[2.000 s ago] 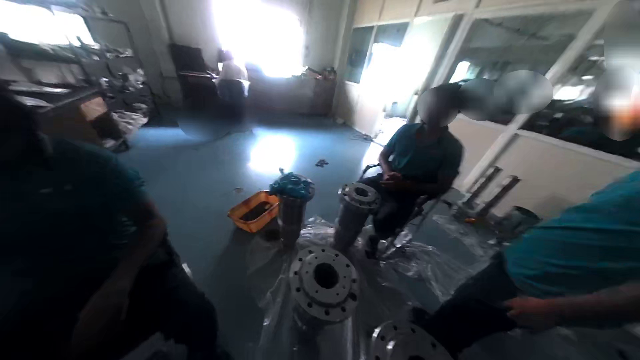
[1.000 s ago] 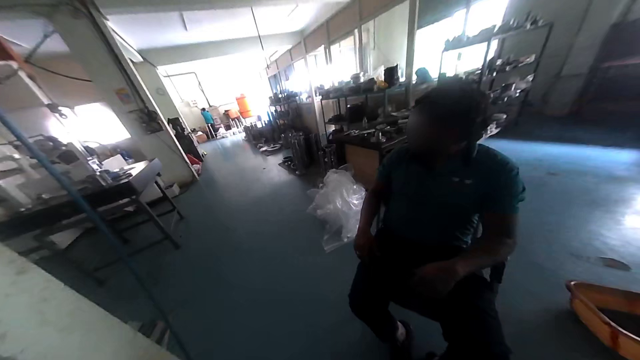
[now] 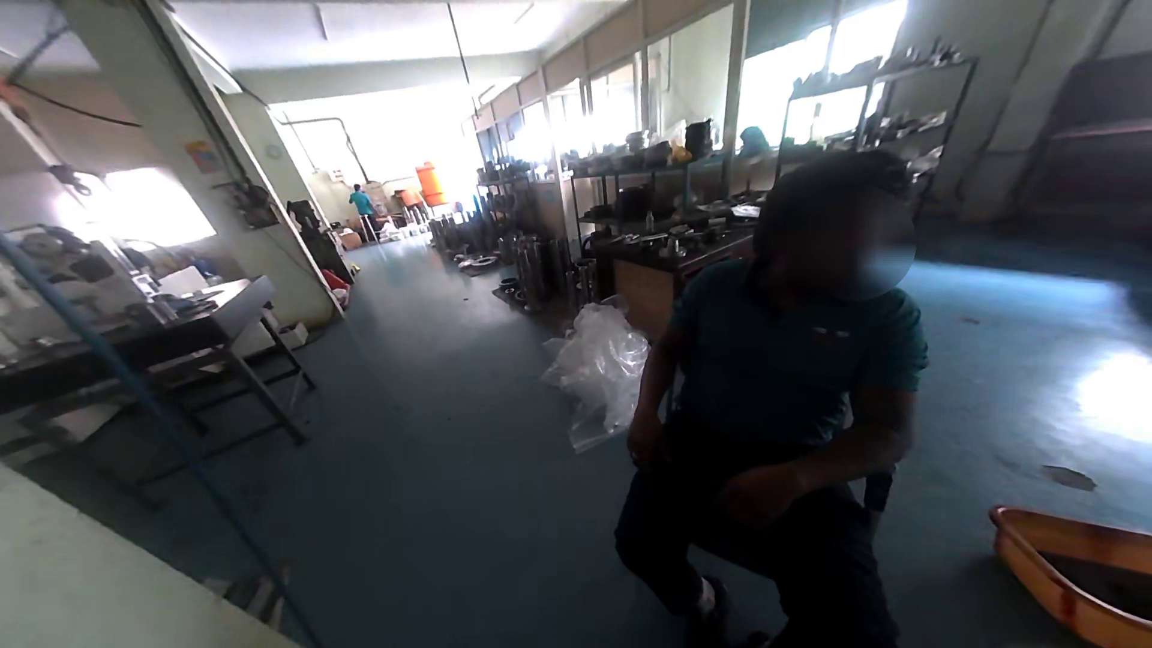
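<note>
Neither my left hand nor my right hand shows in the head view. A seated person in a dark teal shirt (image 3: 792,369) is close in front, right of the middle, with both hands resting on their thighs. At the lower right, an orange plastic tray (image 3: 1035,562) with dark contents lies on the floor. A heap of clear plastic sheeting (image 3: 601,364) lies on the floor beside the person.
A metal workbench (image 3: 243,306) stands at the left, crossed by a blue pole or cable (image 3: 148,400). Behind the seated person are a bench with parts (image 3: 652,292) and a metal rack (image 3: 877,76). Metal cylinders (image 3: 540,270) stand along the aisle; another person (image 3: 361,201) is far off.
The view has swung far to the left since the oldest frame, and the flanged metal cylinders and the people seen there at the right are out of view. Since one second ago little has changed.
</note>
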